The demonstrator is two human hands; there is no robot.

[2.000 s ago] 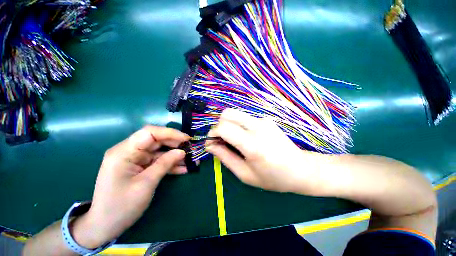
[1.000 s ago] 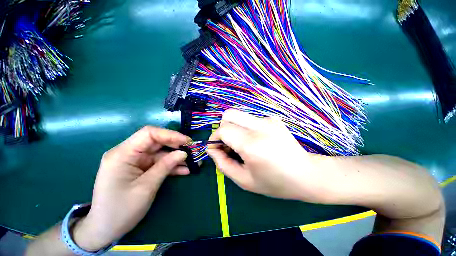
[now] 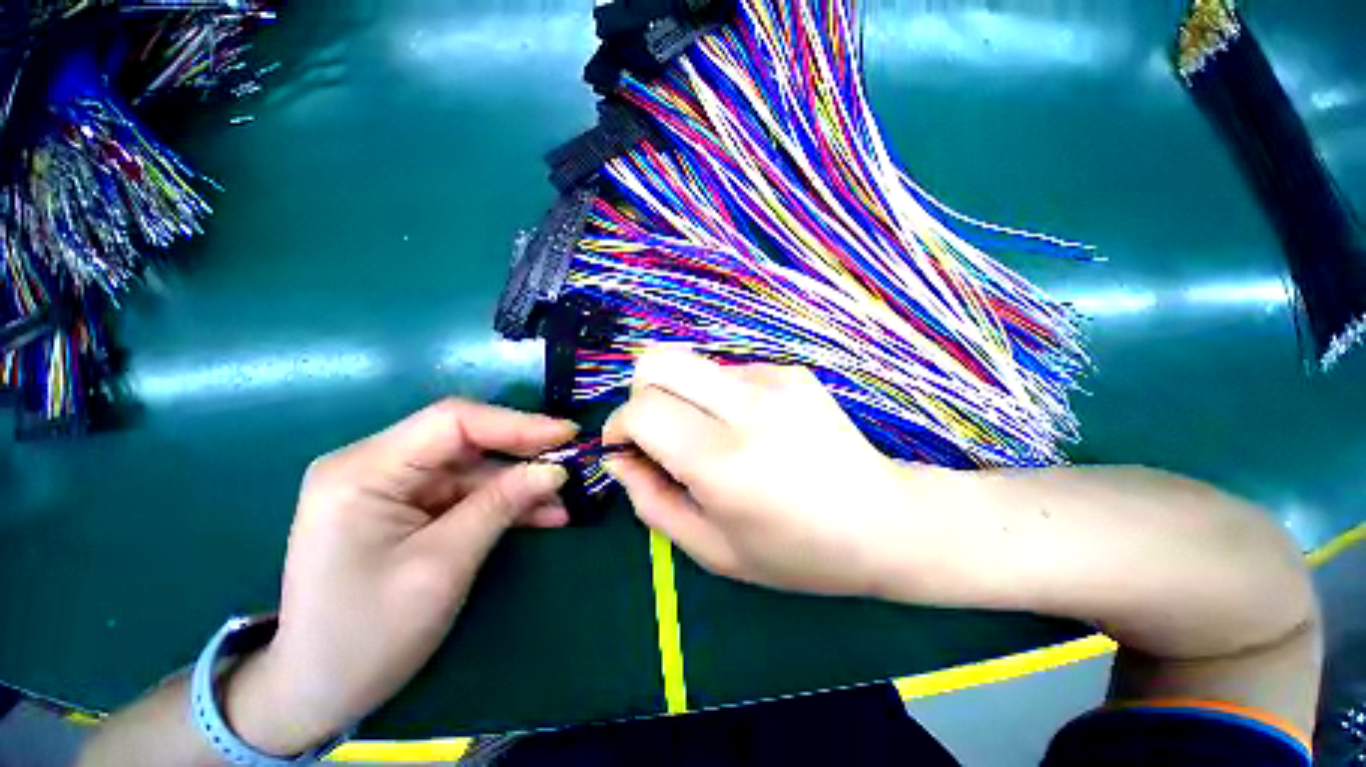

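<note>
My left hand point(image 3: 427, 547) is shut on a small black connector housing point(image 3: 584, 492) at the near end of the row of housings. Short coloured wires stand out of its right side. My right hand point(image 3: 749, 472) pinches a thin black wire point(image 3: 608, 448) close to the housing, its fingertips almost at the left ones. The wire's tip is too small to make out. The central fan of coloured wires point(image 3: 839, 270) spreads right from the stacked black housings point(image 3: 547, 262), partly under my right hand.
A bundle of loose black wires point(image 3: 1273, 180) lies at upper right. Multicoloured harness piles point(image 3: 98, 195) lie at upper left on the green bench point(image 3: 330, 270). A yellow tape line point(image 3: 667, 622) runs from the near edge towards my hands.
My right fingertips have moved left and slightly down towards the housing, and less of the black wire shows between the hands. My left hand stays nearly in place.
</note>
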